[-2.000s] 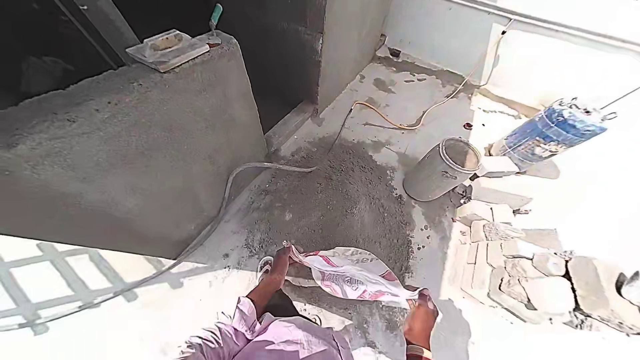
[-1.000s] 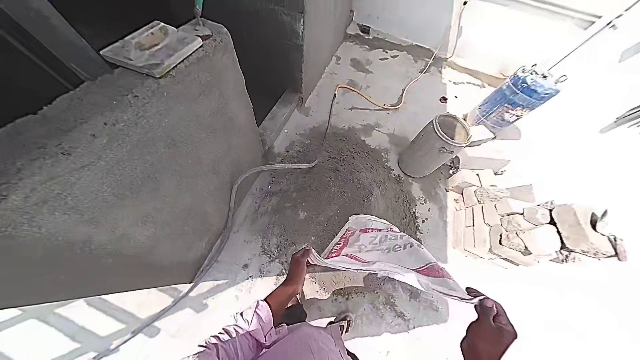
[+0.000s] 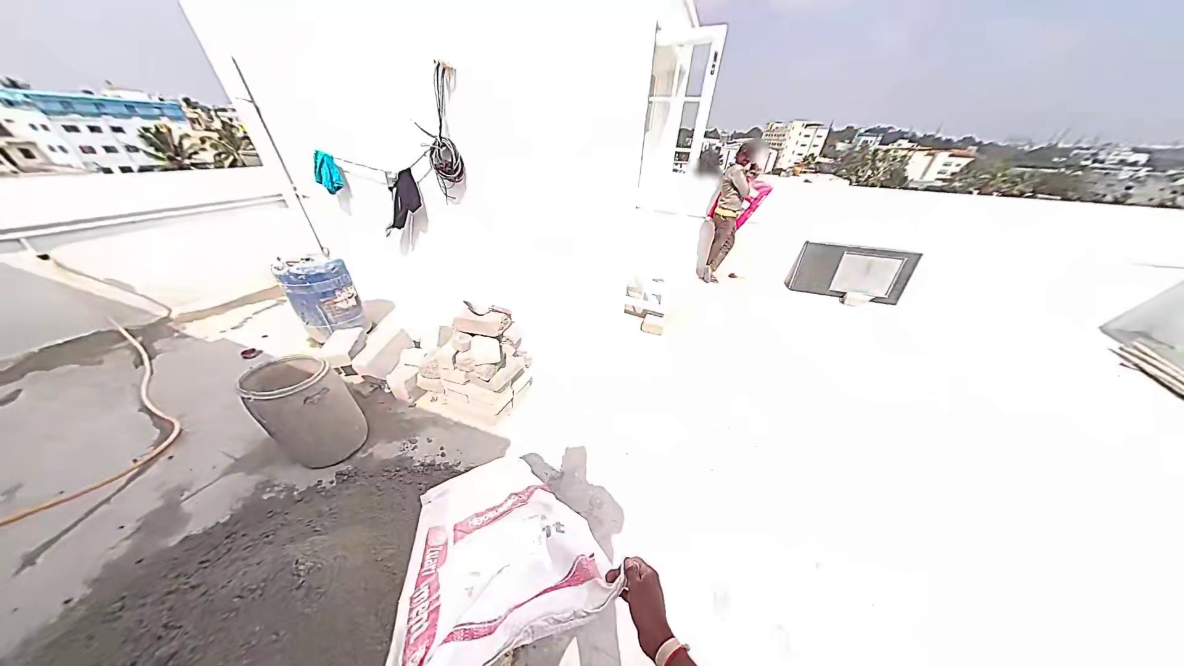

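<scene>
A white woven cement sack (image 3: 518,564) with red bands and printing hangs at the bottom middle of the head view. My right hand (image 3: 643,597) is closed on its right corner, and a pale band circles the wrist. My left hand is outside the frame. Left of the sack lies a spread of grey cement or mortar mix (image 3: 277,564) on the floor. Just beyond that mix stands a grey, open-topped drum (image 3: 310,416).
Behind the grey drum are a blue drum (image 3: 324,296) and stacked bricks and blocks (image 3: 481,361). A hose (image 3: 153,398) crosses the floor at left. Farther off, a person (image 3: 731,208) stands near a parapet, left of a framed panel (image 3: 856,273).
The view has swung far up and to the right, bringing the terrace and a person into sight. My left hand, seen on the sack earlier, has left the frame. My right hand still holds the sack.
</scene>
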